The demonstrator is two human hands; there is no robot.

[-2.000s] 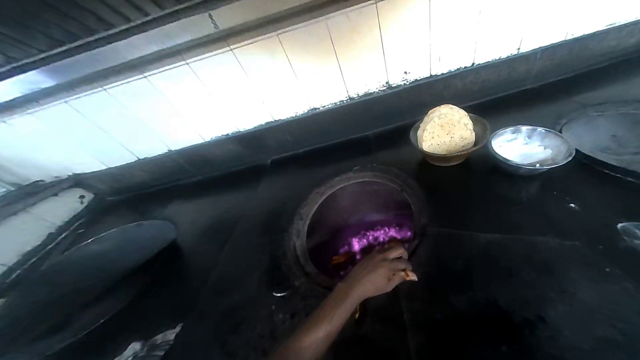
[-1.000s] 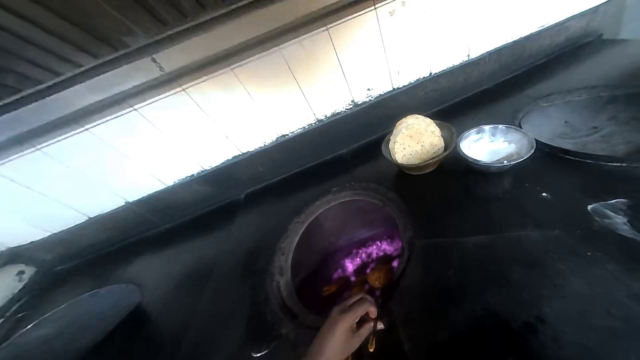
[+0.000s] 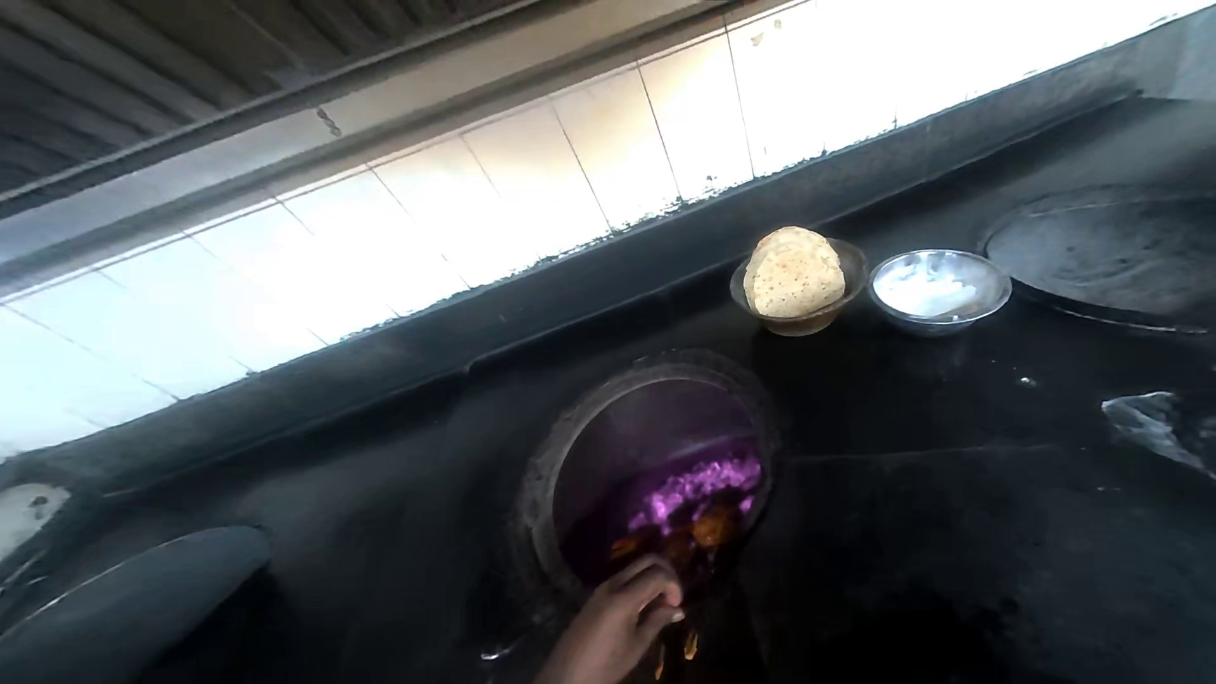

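My left hand point(image 3: 627, 613) is at the near rim of a round oven opening point(image 3: 546, 475), its fingers curled and pinched together. Thin orange-brown ends point(image 3: 691, 645) stick out just below the fingers; they look like parts of slender rods, but blur hides their full shape. Inside the opening, orange-brown food pieces point(image 3: 712, 527) are just beyond the hand. Coals point(image 3: 698, 489) glow purple behind them. My right hand is not in view.
A bowl point(image 3: 800, 325) of stacked round flatbreads point(image 3: 796, 271) and a metal bowl point(image 3: 940, 323) with white contents stand behind to the right. Round dark lids or plates lie at far right point(image 3: 1102, 252) and far left point(image 3: 142, 603). Crumpled clear plastic point(image 3: 1154, 426) lies at right. A tiled wall point(image 3: 513, 180) runs behind.
My left hand has drawn back from over the opening toward its near edge. More of the orange-brown food shows inside than two seconds ago. The bowls stay in place.
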